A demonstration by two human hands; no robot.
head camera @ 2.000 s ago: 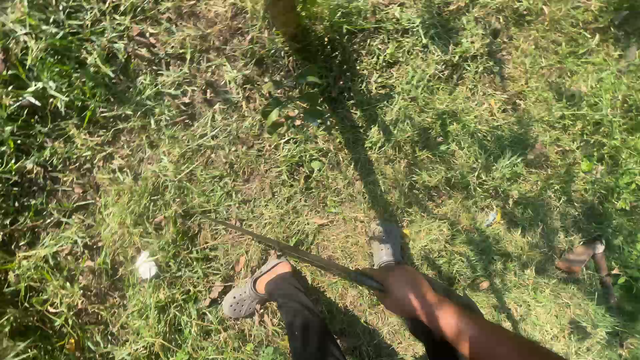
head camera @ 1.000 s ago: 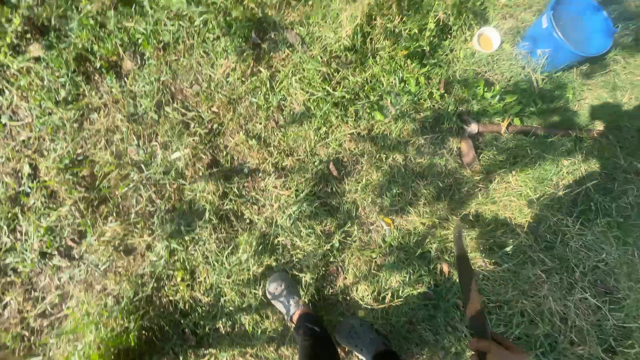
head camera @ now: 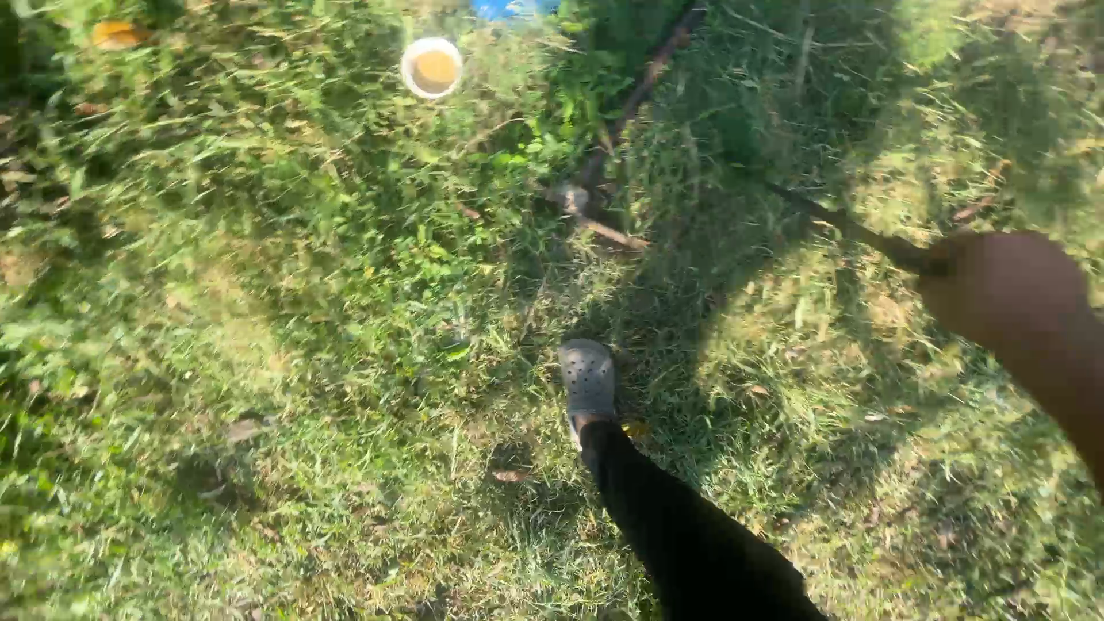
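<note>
At the right of the head view, my right hand (head camera: 1000,280) is closed around the handle end of a long, thin, dark blade-like tool (head camera: 849,226). The tool points up and left over shaded grass, and motion blur hides its far end. My left hand is out of view. Left of the tool, a hoe-like tool with a wooden handle (head camera: 653,76) lies in the grass, its pale joint (head camera: 573,198) nearest me. My foot in a grey clog (head camera: 588,377) stands on the grass below that joint.
A white cup (head camera: 432,67) with yellowish contents stands on the grass at the upper left. Part of a blue bucket (head camera: 516,7) shows at the top edge. An orange leaf-like thing (head camera: 119,34) lies at the far upper left. Shadows fall across the grass.
The view has moved a lot across the ground. The bucket and cup, absent from the oldest frame, came into view. My right hand, low in the earlier frames, is now higher and still holds the blade-like tool.
</note>
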